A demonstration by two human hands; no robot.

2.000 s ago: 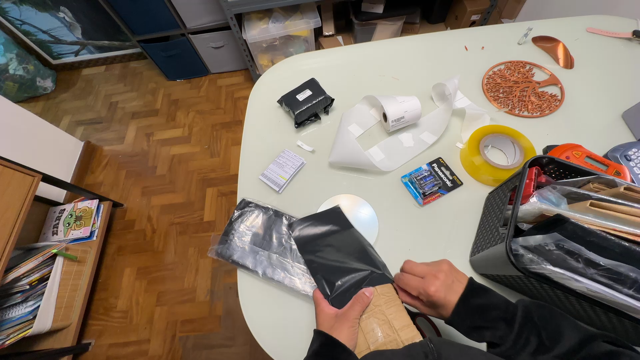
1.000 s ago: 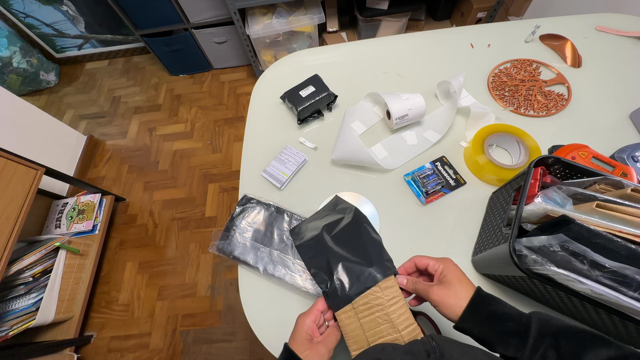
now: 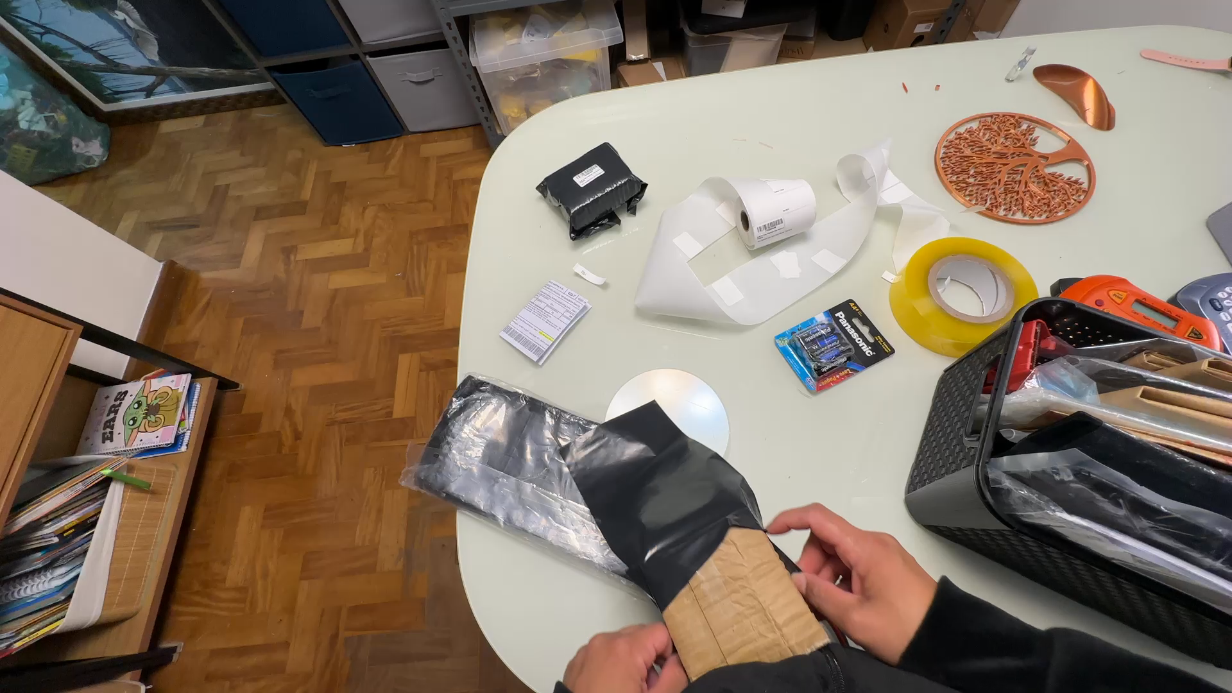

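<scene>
A parcel wrapped in brown paper (image 3: 736,602) sits partly inside the mouth of a black plastic mailing bag (image 3: 664,491), near my body at the table edge. My right hand (image 3: 857,573) pinches the bag's edge beside the parcel. At the parcel's lower left is my left hand (image 3: 626,662), partly cut off by the frame; its fingertips are hidden, so its grip is unclear. Under the bag lie a clear packet of black mailing bags (image 3: 510,472) and a shiny disc (image 3: 674,399).
A black basket (image 3: 953,452) of packing material stands at right. Further back are clear tape (image 3: 914,298), packaged batteries (image 3: 834,345), a label roll (image 3: 778,212), a folded paper (image 3: 545,322), a wrapped black package (image 3: 592,188) and a copper-coloured tree ornament (image 3: 1015,168).
The brown parcel, largely exposed two seconds ago beside the bag, stays partly in the bag. The bag's far end now folds and tilts more, and my left hand is lower.
</scene>
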